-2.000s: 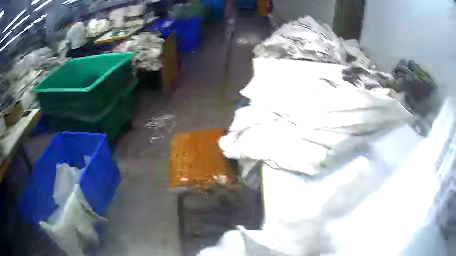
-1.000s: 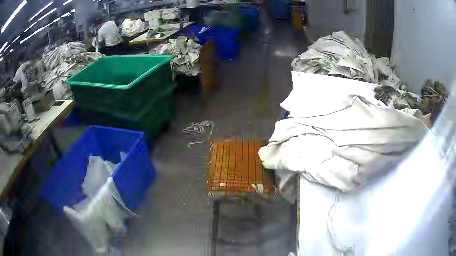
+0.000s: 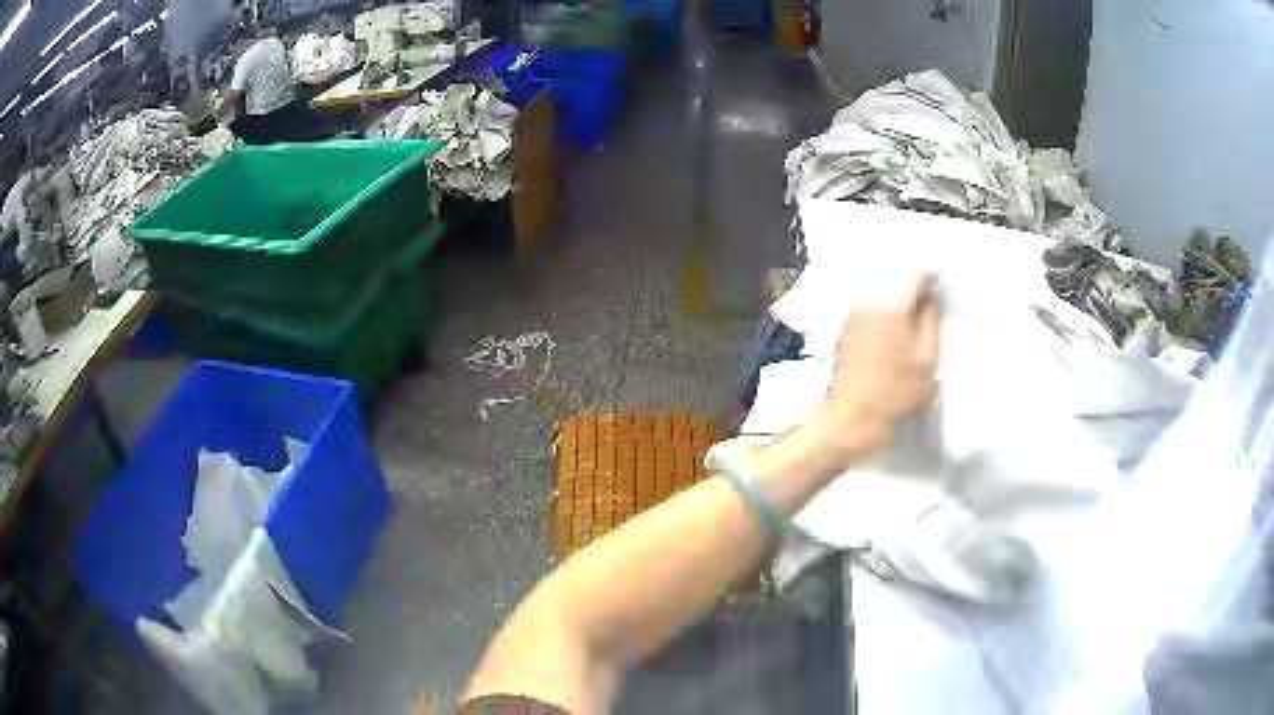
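Observation:
My left hand (image 3: 887, 363), blurred, reaches in from the bottom with a bare forearm and a thin pale band at the wrist. It lies over the off-white garment (image 3: 1034, 405) on the white table. The blur hides whether the fingers grip the cloth. The garment is spread and creased, overexposed in parts, and its near edge hangs at the table's left side. A heap of the same pale cloth (image 3: 908, 147) lies behind it. My right hand is not in view.
An orange-brown slatted stool (image 3: 629, 468) stands left of the table. A blue bin (image 3: 328, 461) holds white cloth; stacked green bins (image 3: 294, 259) stand behind it. Thread scraps (image 3: 510, 356) lie on the floor. A person (image 3: 263, 77) is at the far left. Greenish bundles (image 3: 1213, 273) lie by the wall.
My left arm has come into view and reached onto the garment. The garment's folds have shifted and its front part lies differently. The view has turned slightly.

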